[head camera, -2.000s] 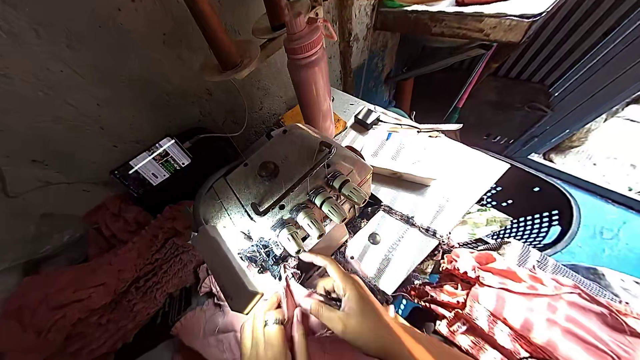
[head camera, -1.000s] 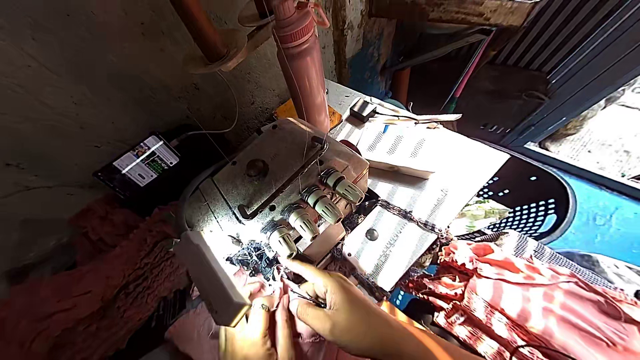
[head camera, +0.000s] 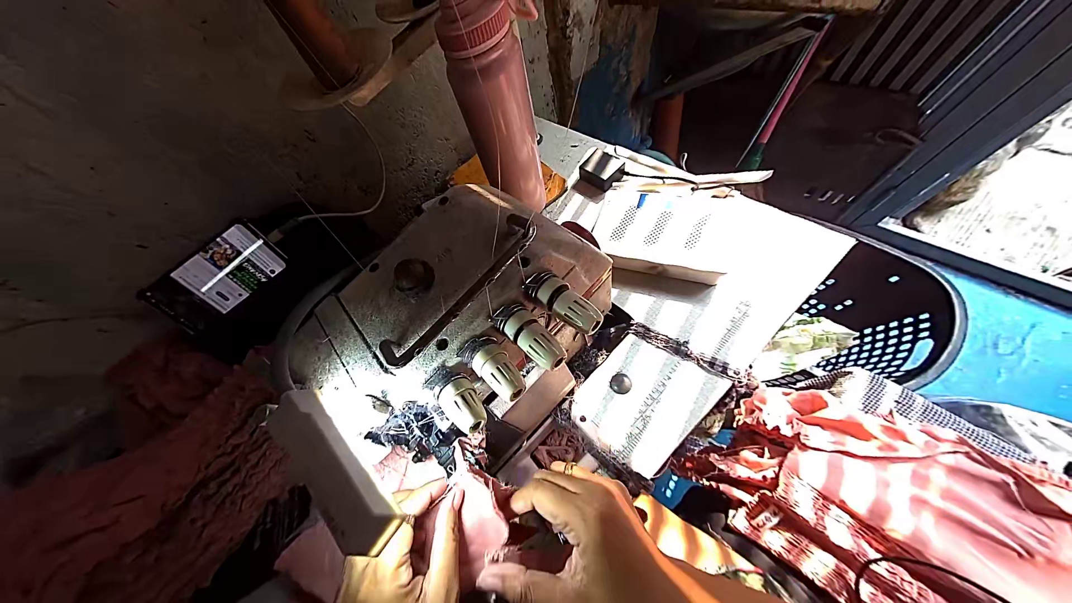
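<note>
An overlock sewing machine with several pale tension knobs stands at the centre. Just below its needle area, my left hand pinches pink fabric between thumb and finger. My right hand, with a ring on one finger, curls at the right edge of that fabric; its thumb and fingertips are near the cloth, and part of the grip is hidden. Dark tangled thread lies by the needle area, under a bright lamp glow.
A pink bottle stands behind the machine. A lit phone lies at left on a cable. Gathered pink garments are heaped at right beside a black perforated basket. A black adapter sits on the white table.
My right hand has shifted from close beside the left fingers at the needle area to the right, and its fingers are more curled. More pink fabric shows between the hands.
</note>
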